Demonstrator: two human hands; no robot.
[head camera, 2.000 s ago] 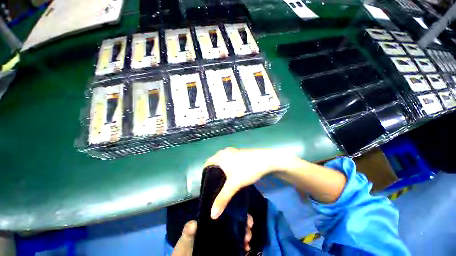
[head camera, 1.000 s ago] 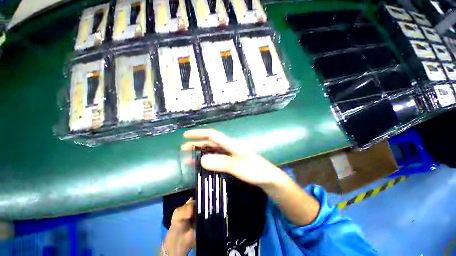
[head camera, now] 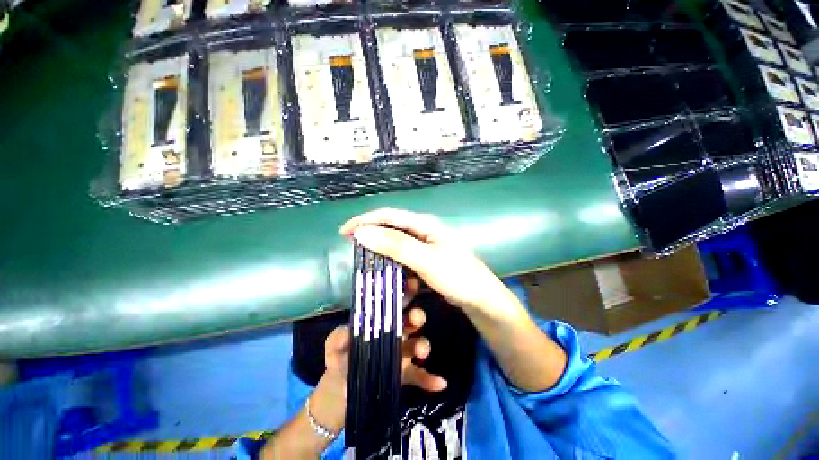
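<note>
A stack of several black phone screens (head camera: 374, 359) stands on edge in front of my body, with thin white lines showing between their edges. My right hand (head camera: 422, 256) bends over the far end of the stack. My left hand (head camera: 346, 364) holds it from the left and below, with fingertips showing on its right side. A clear blister tray stack (head camera: 350, 172) lies on the green bench ahead. Its pockets hold white screen backs (head camera: 332, 99) with dark strips and orange bands.
Trays with black rectangles (head camera: 660, 148) lie to the right, beside a tray stack with white rectangles (head camera: 795, 121). The rounded bench edge (head camera: 180, 314) runs in front of me. An open cardboard box (head camera: 620, 292) is below the edge at right, near a blue stool (head camera: 750, 269).
The view has shifted down, so the trays sit higher in the picture. The stack has turned from face-up to edge-up, and more of my left hand's fingers show on its right side.
</note>
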